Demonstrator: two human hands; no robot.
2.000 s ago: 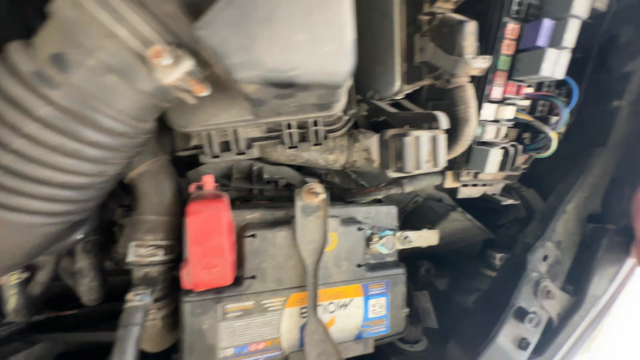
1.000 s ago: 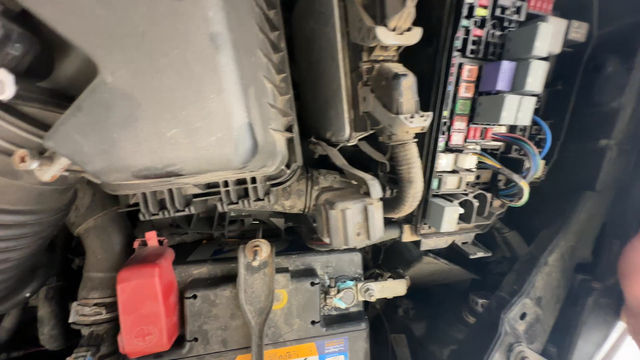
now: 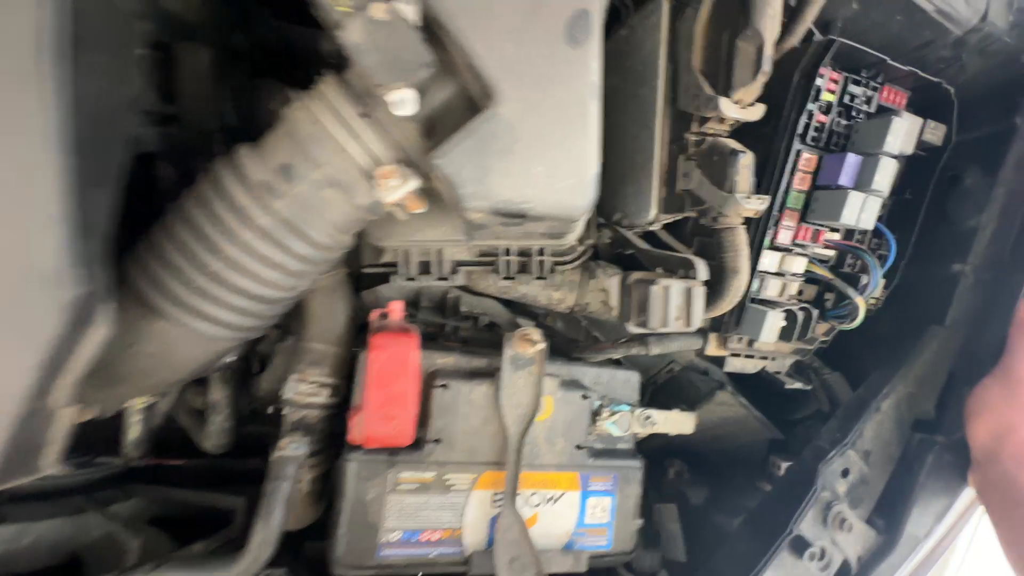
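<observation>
At the right edge, a blurred part of what appears to be my right hand (image 3: 996,424) shows beside the car's body edge. Its fingers, and anything it may hold, are out of view. My left hand is not in view. A car battery (image 3: 472,416) sits low in the engine bay, with a red terminal cover (image 3: 392,384) at its left. Over its middle runs a metal hold-down bracket (image 3: 518,400). The bare terminal clamp (image 3: 664,421) at the right has bluish deposits near it. At the upper right, the fuse and relay box (image 3: 848,200) is uncovered, its fuses, relays and coloured wires exposed.
A ribbed air intake hose (image 3: 248,224) meets the dusty air filter housing (image 3: 520,120) above the battery. Between housing and fuse box are connectors and a corrugated conduit (image 3: 732,272). A metal body rail (image 3: 840,512) with bolts lies lower right.
The view has swung about over the engine bay. More of the hand shows at the right edge than before.
</observation>
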